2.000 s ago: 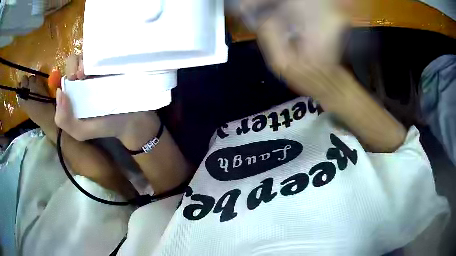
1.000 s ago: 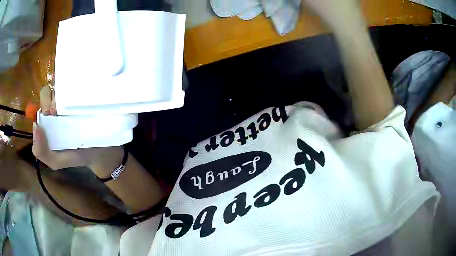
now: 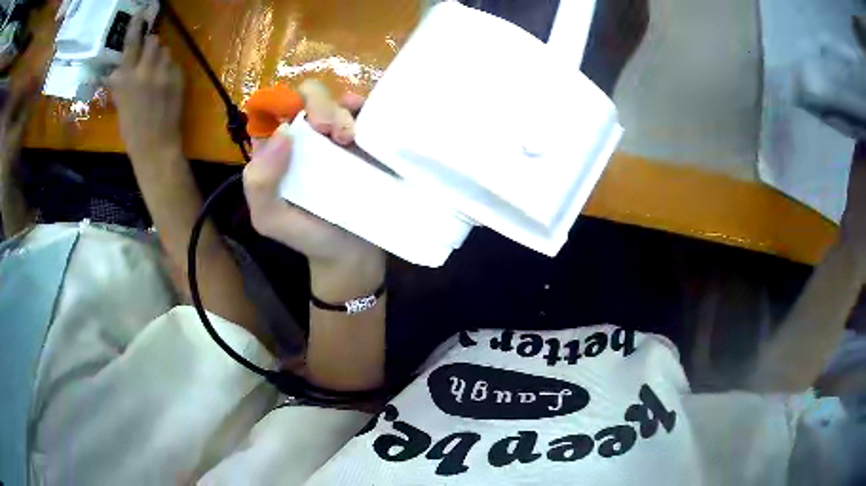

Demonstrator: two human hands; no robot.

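Note:
My left hand point(image 3: 313, 228) grips the white mounting bracket point(image 3: 370, 195) of a white security camera point(image 3: 494, 123), which is held up, tilted, above the table edge. An orange sleeve point(image 3: 272, 109) covers a finger by the bracket's end. A white antenna point(image 3: 573, 28) rises from the housing. The camera's top end is cut off by the frame. A black cable point(image 3: 197, 271) hangs in a loop below my left hand. My right forearm is blurred at the right edge; the hand itself is not visible.
At the upper left another person's hand point(image 3: 147, 90) touches another white camera point(image 3: 90, 38) over the shiny orange tabletop point(image 3: 703, 204). A grey mat point(image 3: 688, 85) and a white sheet point(image 3: 807, 152) lie right of the camera. A blurred grey item point(image 3: 836, 81) is at the upper right.
The view has shifted. The held camera now appears further right and turned, with its bracket slanting. My right forearm has moved to the right edge.

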